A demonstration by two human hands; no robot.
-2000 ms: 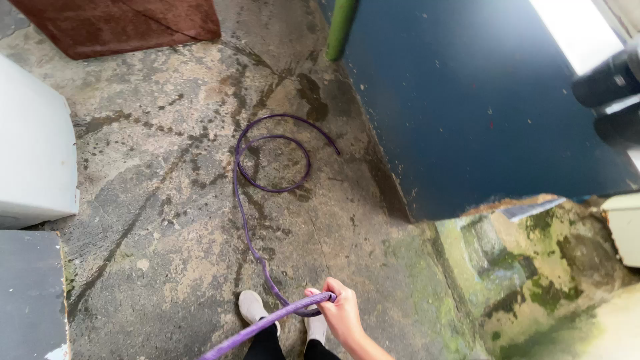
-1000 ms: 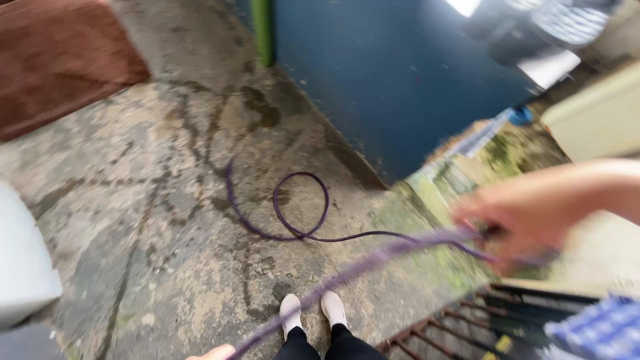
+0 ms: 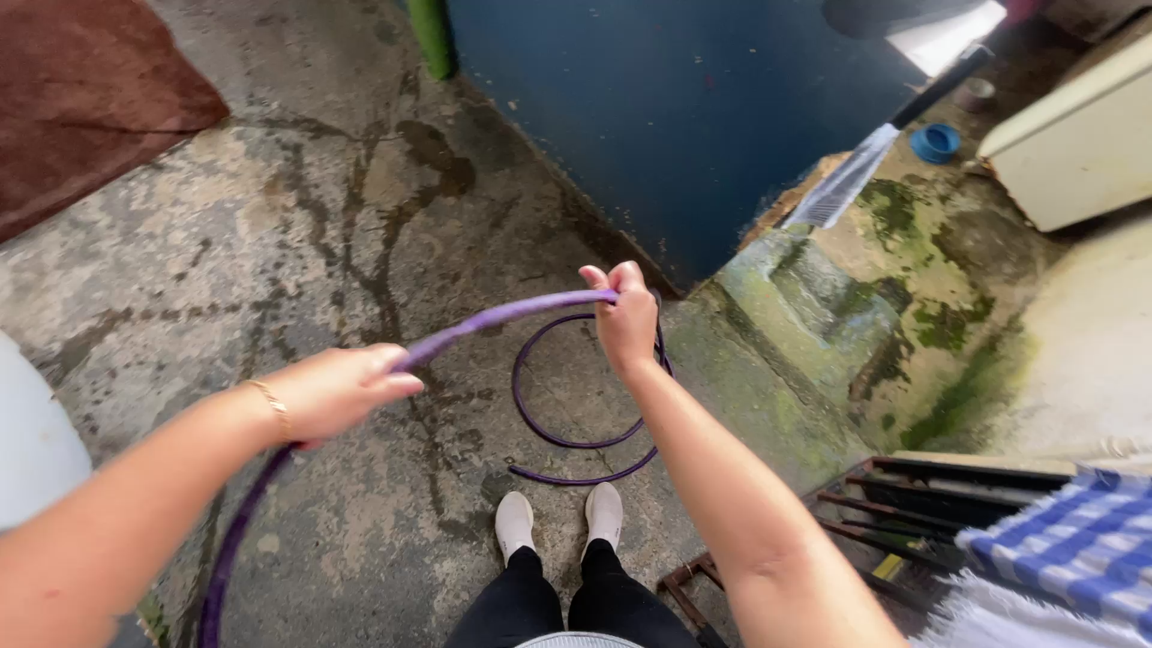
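Observation:
A purple hose (image 3: 504,313) runs through both of my hands and arches between them above the concrete floor. My left hand (image 3: 346,387), with a gold bracelet at the wrist, is closed around it at left of centre. From there the hose drops toward the bottom left edge. My right hand (image 3: 627,319) grips the hose near the corner of the blue panel. Beyond this hand the hose hangs down into a loose coil (image 3: 576,445), whose free end lies just in front of my light shoes (image 3: 515,522).
A reddish-brown cloth (image 3: 99,108) lies upper left, and a white rounded object (image 3: 36,432) stands at the left edge. A large blue panel (image 3: 666,117) borders a mossy step (image 3: 810,297). At lower right are a rusty metal rack (image 3: 936,495) and a blue checked cloth (image 3: 1071,549).
My left hand, only partly visible at the bottom edge a second ago, has come up into view on the hose. My right hand has moved left, and the coil now lies nearer my feet.

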